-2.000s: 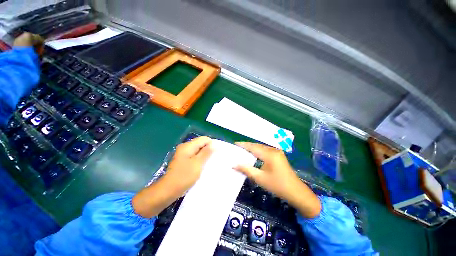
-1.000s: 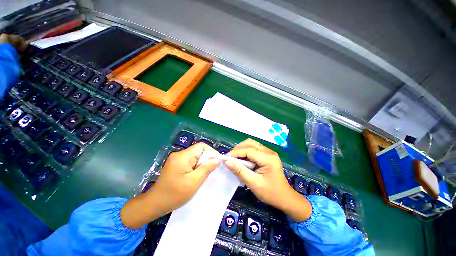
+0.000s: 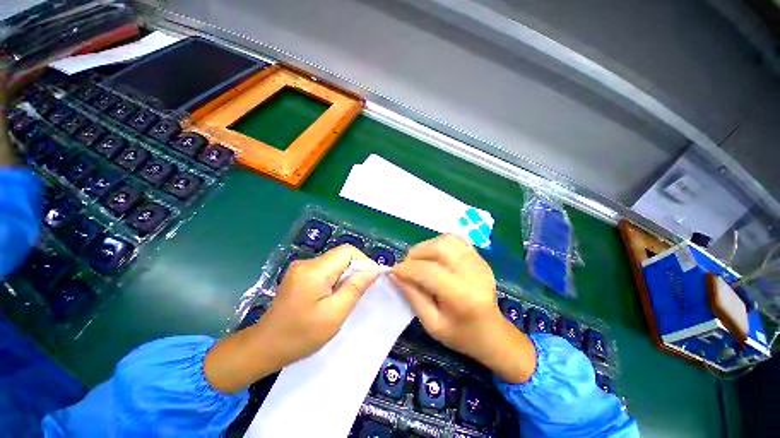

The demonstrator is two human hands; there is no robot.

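Observation:
My left hand (image 3: 312, 299) holds the top end of a white backing sheet (image 3: 329, 368) between thumb and fingers. My right hand (image 3: 449, 295) pinches the same top edge, its fingertips touching the left ones. The sheet hangs down toward the bottom edge and covers part of the tray. Any small piece between the fingertips is too small to tell. Below lies a clear blister tray (image 3: 272, 248) with rows of dark units (image 3: 434, 387), some with pale round centres. My hands hide the tray's middle.
White sheets (image 3: 402, 195) with blue film pieces (image 3: 475, 227) lie behind the tray. A plastic bag with blue contents (image 3: 550, 248), a blue bench device (image 3: 697, 295), a wooden frame (image 3: 282, 158) and another tray of units (image 3: 120, 198) are around. Another person's blue sleeve (image 3: 17, 218) is at left.
My hands have come together at the sheet's top end, which was spread flat between them earlier. My right hand has curled over more. The other person's arm at left has moved.

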